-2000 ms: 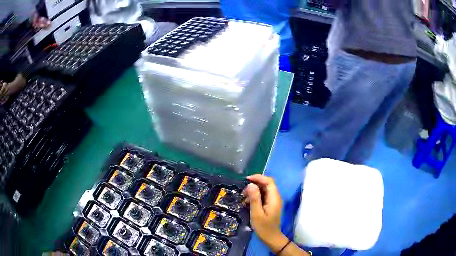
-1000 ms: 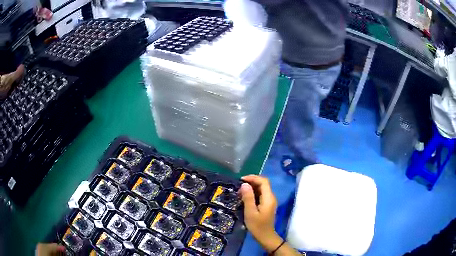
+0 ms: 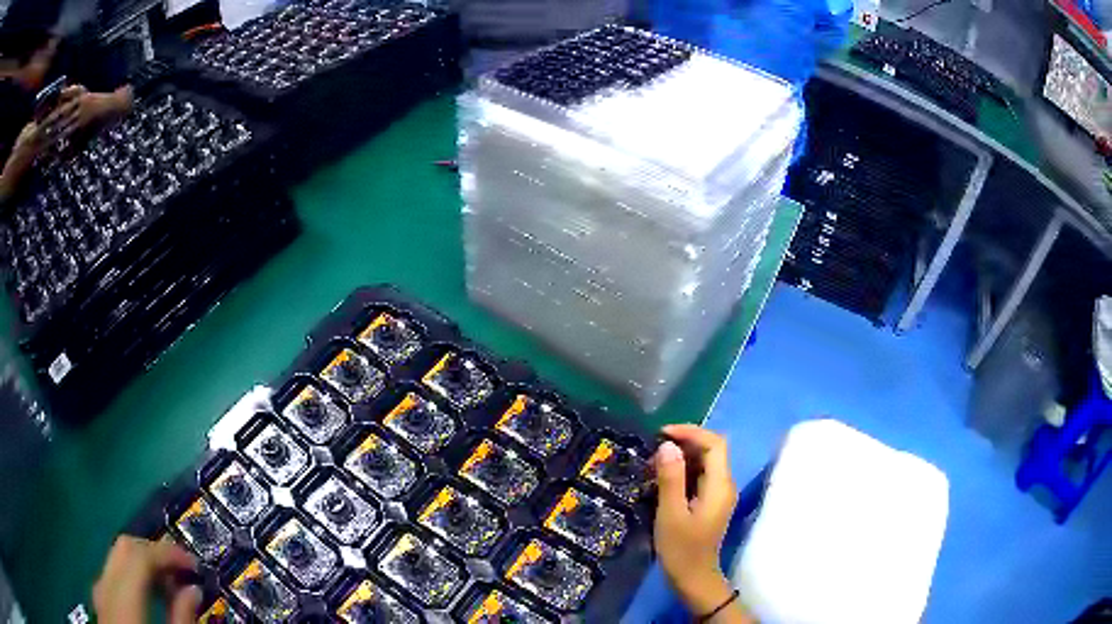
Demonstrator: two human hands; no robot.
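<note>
A glossy black tray [image 3: 482, 371] lies in front of me on the green mat, with a circuit board module in each visible pocket. The modules have dark round centres, and many show an orange strip. My right hand [image 3: 695, 510] grips the tray's right edge, thumb on the rim, a dark band on the wrist. My left hand [image 3: 144, 580] is at the tray's left edge, fingers curled at the rim; it is blurred and its grip is partly hidden. The tray's near edge is cut off by the picture.
A tall translucent tray stack [image 3: 585, 232] stands behind the tray, dark parts on top. Stacked black trays [image 3: 159, 262] stand left, with more [image 3: 329, 61] behind. A person's hands [image 3: 73, 116] hold a phone-like thing far left. A white stool [image 3: 848, 524] is right; a white label [image 3: 240, 417] lies beside the tray.
The view has turned left to right, so the bench things sit further right. The walking person at right has left the view. More of my left hand shows at the tray's edge.
</note>
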